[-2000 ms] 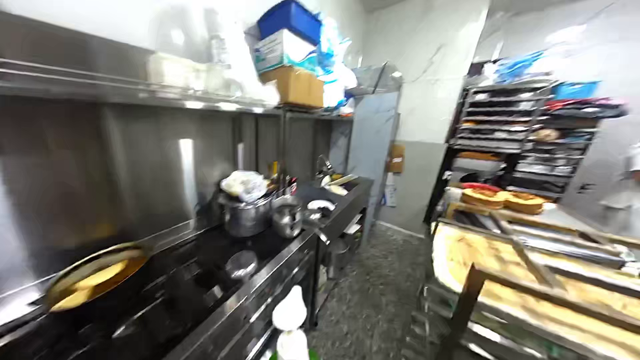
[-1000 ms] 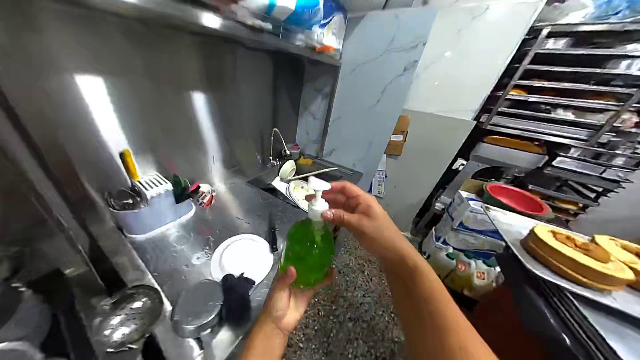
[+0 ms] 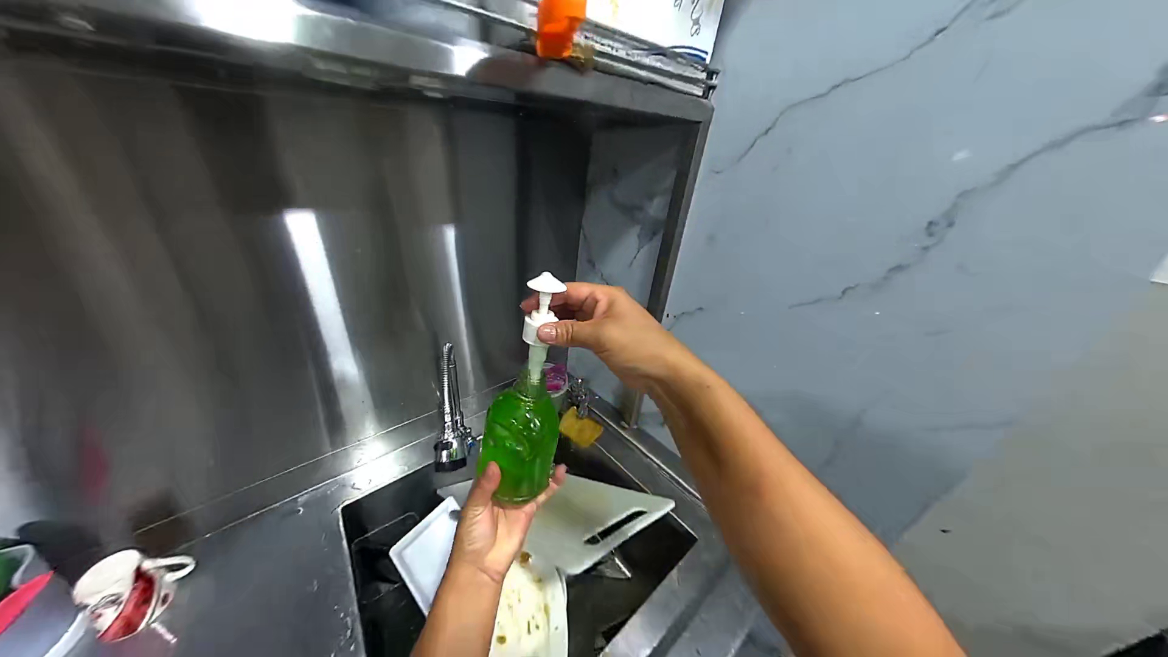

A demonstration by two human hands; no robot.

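Note:
A clear bottle of green liquid (image 3: 520, 443) stands upright in my left hand (image 3: 497, 529), whose fingers and thumb hold it near the base. Above it, my right hand (image 3: 598, 328) pinches the collar of the white pump dispenser (image 3: 542, 319). The pump is raised off the bottle's neck, and its lower tube still reaches into the neck. Both hands are over a steel sink (image 3: 639, 575). In the sink lie a white cutting board (image 3: 593, 516), a white tray (image 3: 427, 552) and a food-stained white plate (image 3: 525, 611).
Behind the sink rises a faucet with a coiled spring neck (image 3: 448, 411). A yellow sponge (image 3: 580, 427) lies at the back corner. At the lower left, a white and red cup (image 3: 128, 593) is on the steel counter (image 3: 265, 584). A steel shelf (image 3: 365, 59) runs overhead; a marbled wall (image 3: 867, 228) is at the right.
The pump has been lifted from the bottle's neck by my right hand. The view has moved in to the sink. Two seconds ago my hands were not visible on the bottle.

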